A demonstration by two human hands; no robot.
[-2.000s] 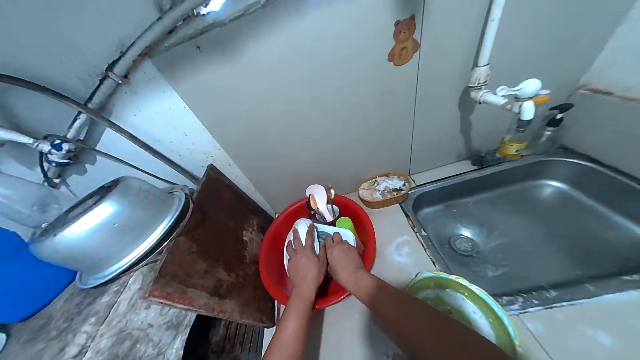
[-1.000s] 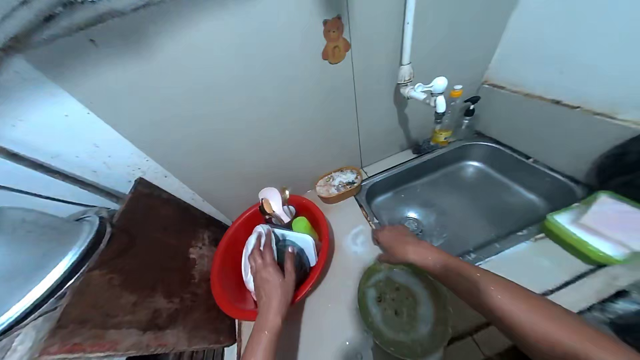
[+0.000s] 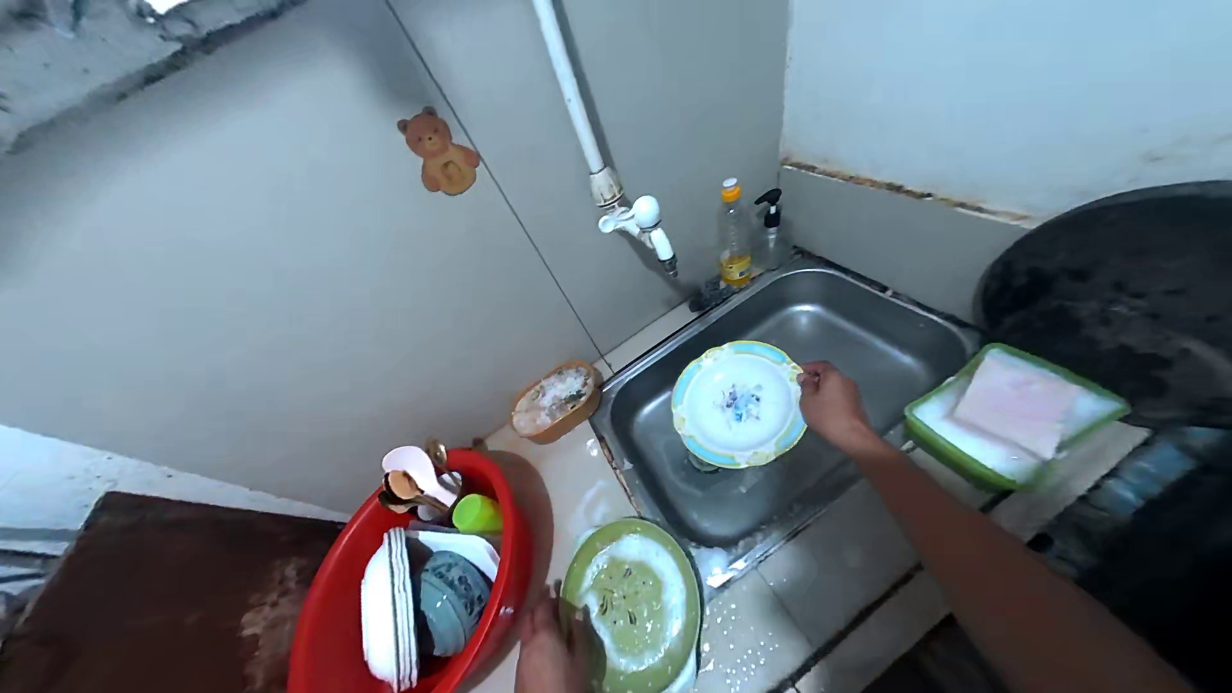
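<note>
My right hand (image 3: 830, 399) pinches the right rim of a white plate with a light blue and yellow border (image 3: 739, 404), held over the stainless steel sink (image 3: 837, 327). At the left edge of a soapy green plate (image 3: 630, 606) on the counter is my left hand (image 3: 553, 640); the hand is partly cut off, and its grip is unclear. Left of it stands a red plastic basin (image 3: 515, 539) holding upright white dishes (image 3: 388, 611), blue-grey bowls (image 3: 452, 597), a green cup (image 3: 476, 515) and several spoons (image 3: 419, 476).
A white tap (image 3: 645, 226) sits above the sink, beside an orange-capped bottle (image 3: 734, 241) and a pump bottle (image 3: 770, 231). An orange dish of white paste (image 3: 555, 402) is behind the basin. Right of the sink are a green tub with a pink sponge (image 3: 1015, 399) and a large black basin (image 3: 1116, 298).
My left hand has left the dishes in the red basin and moved to the green plate. My right hand now holds the blue-rimmed plate over the sink. The view has swung right.
</note>
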